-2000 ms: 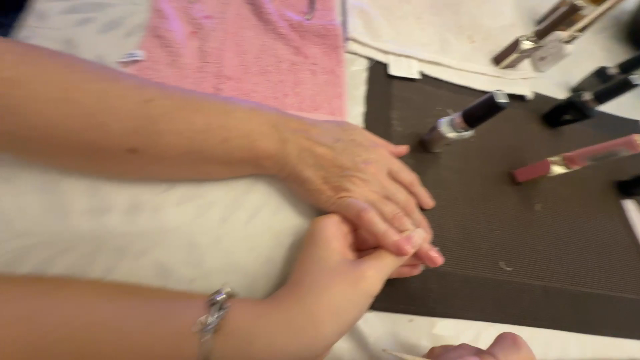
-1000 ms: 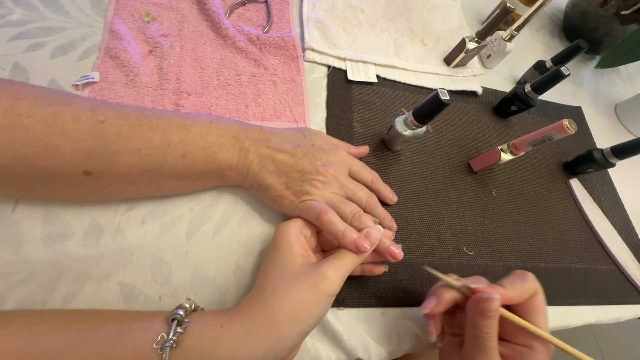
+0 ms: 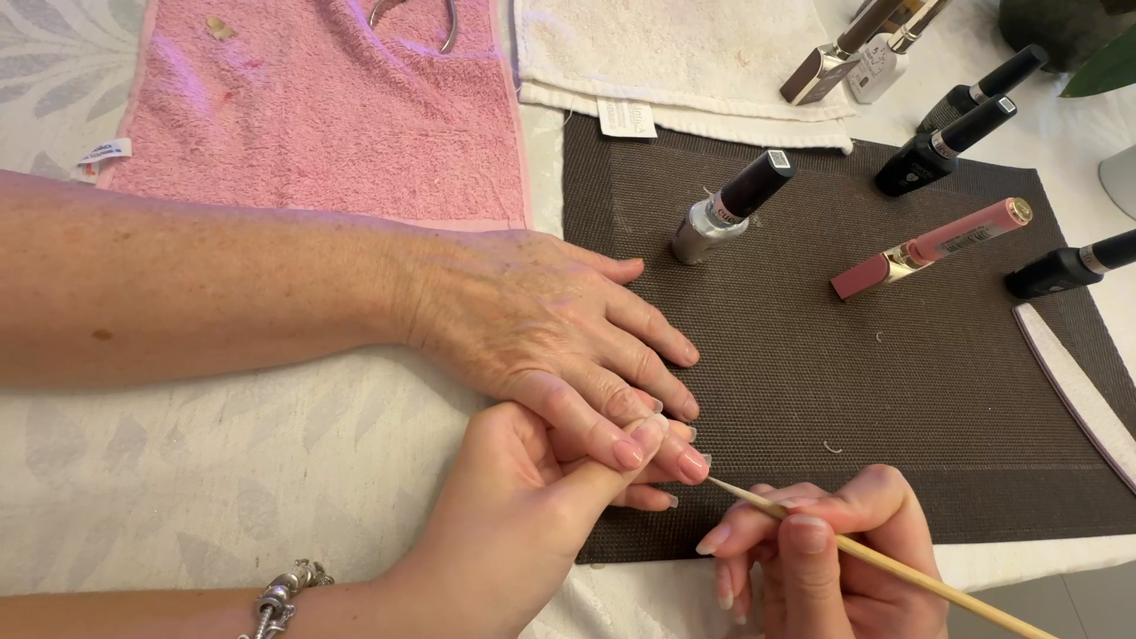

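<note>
My left hand (image 3: 532,506), a charm bracelet at its wrist, grips the fingers of another person's hand (image 3: 532,311), its thumb lying over them. That hand rests palm down on the dark woven mat (image 3: 772,373). At the lower right, my right hand (image 3: 825,550) holds a thin wooden manicure stick (image 3: 923,577) between thumb and fingers. The stick's pointed tip is at the nail of one held finger; whether it touches cannot be told. Several of those nails look pink and glossy.
A silver nail polish bottle (image 3: 710,222), a pink lip gloss tube (image 3: 932,248), black bottles (image 3: 919,160) and a nail file (image 3: 1074,390) lie right. Behind are a pink towel (image 3: 328,115), metal nippers (image 3: 453,27), a white towel (image 3: 657,53) and a plant pot (image 3: 1056,31).
My right hand has come up from the bottom edge, bringing the stick's tip to the held finger's nail. My left hand keeps its grip. The view has shifted.
</note>
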